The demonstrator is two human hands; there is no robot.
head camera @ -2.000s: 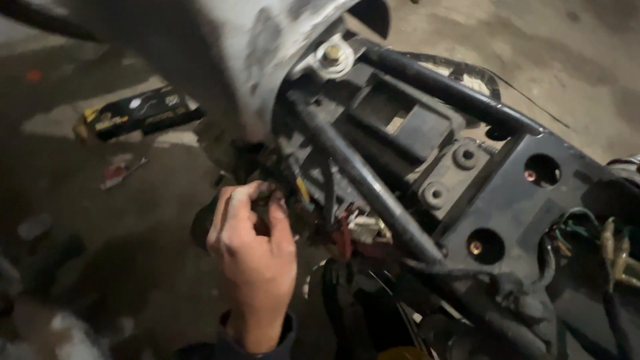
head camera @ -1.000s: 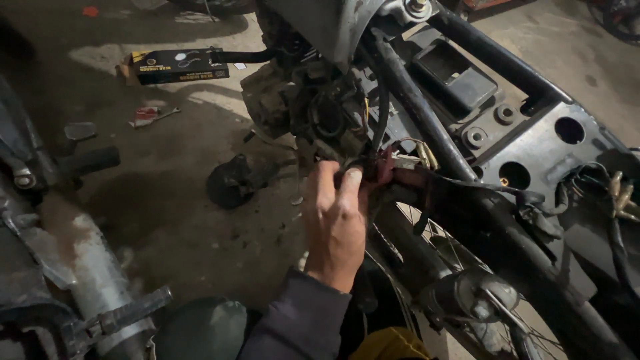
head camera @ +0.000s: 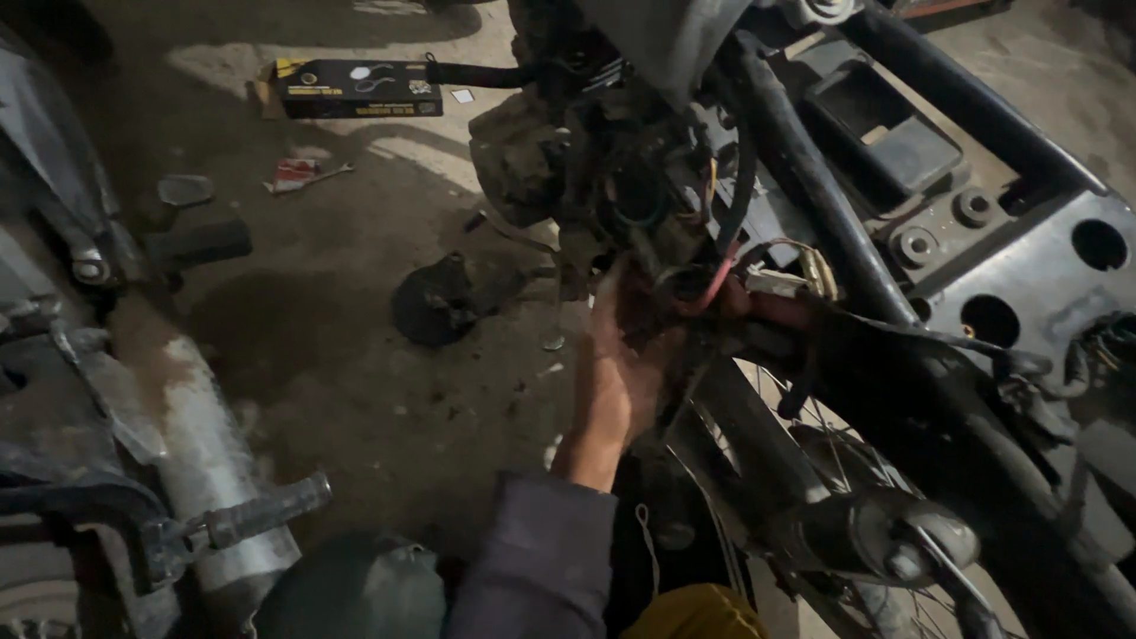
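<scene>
My left hand (head camera: 626, 355) reaches up from the bottom centre, dark sleeve behind it, into the wiring beside a motorcycle's black frame tube (head camera: 808, 186). Its fingers are partly hidden among dark parts, just below and left of a red cable (head camera: 721, 282); whether they grip anything cannot be told. To the right of the hand are pale connectors and wires (head camera: 816, 271). The dirty engine (head camera: 524, 164) lies above and left of the hand. My right hand is not distinguishable in the dark area.
A black printed box (head camera: 359, 89), a small red packet (head camera: 297, 173) and a black footrest-like part (head camera: 235, 241) are at left. Another vehicle's worn metal tube (head camera: 209, 435) stands at lower left. A shock absorber (head camera: 887, 537) and wheel spokes are at lower right.
My left hand has moved right, from beside the frame to the wiring near the red cable. Its palm side now shows more. The view has shifted, showing more of the floor and the left-hand vehicle.
</scene>
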